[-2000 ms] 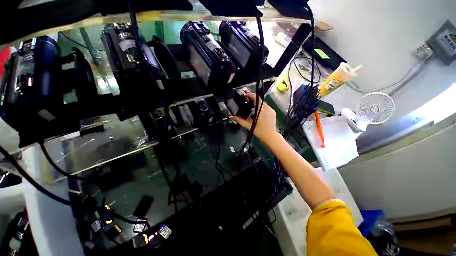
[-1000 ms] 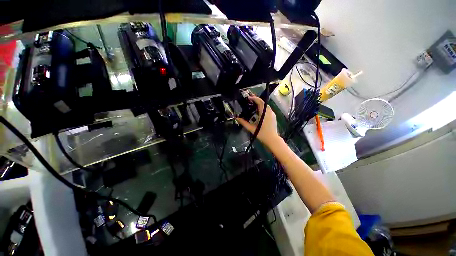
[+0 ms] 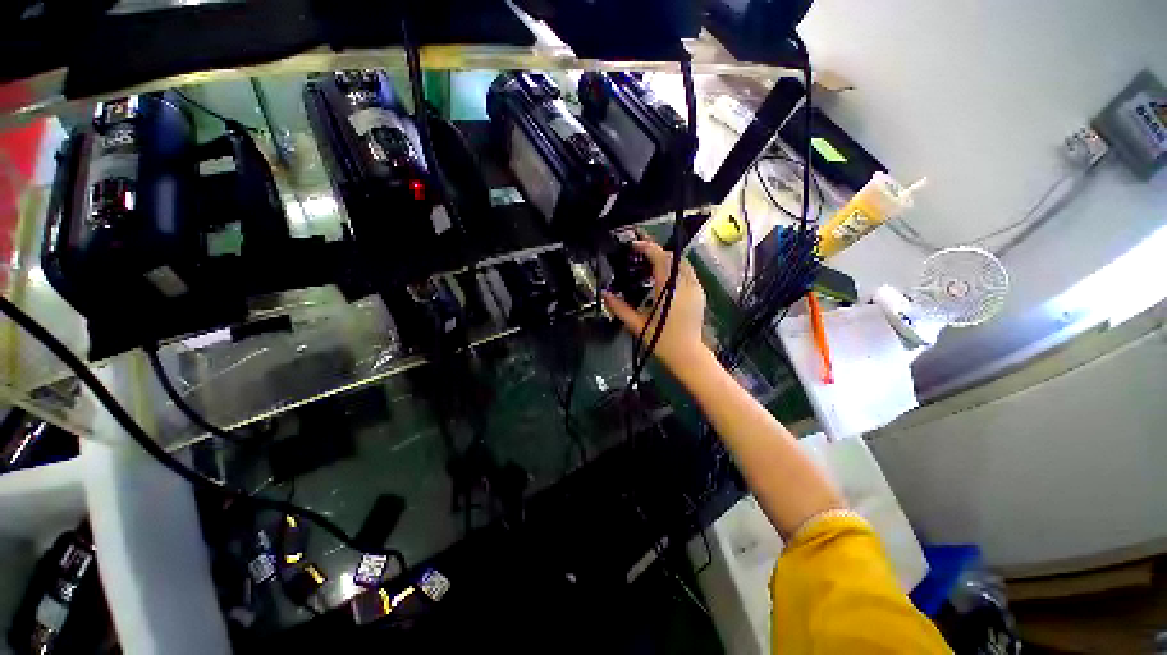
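Observation:
My right hand (image 3: 672, 307), in a yellow sleeve, reaches in from the lower right and grips a small black camcorder (image 3: 627, 266) at the right end of the lower clear shelf. Its thumb and fingers are around the near end; a black cable hangs in front of the hand. Two more small dark camcorders stand to its left, one at the middle (image 3: 527, 288) and one further left (image 3: 433, 307). Larger black camcorders stand on the shelf above; one (image 3: 384, 154) shows a red light. My left hand is not in view.
Small black modules with white code labels (image 3: 371, 569) lie on the dark glass. A white divided tray (image 3: 141, 512) is at left. At right are a cable bundle (image 3: 774, 288), yellowish bottle (image 3: 864, 218), orange pen (image 3: 819, 335), paper (image 3: 857, 378) and white fan (image 3: 960, 287).
Since two seconds ago, the view has shifted slightly, and a red light now shows on one larger camcorder. My right hand stays at the same small camcorder.

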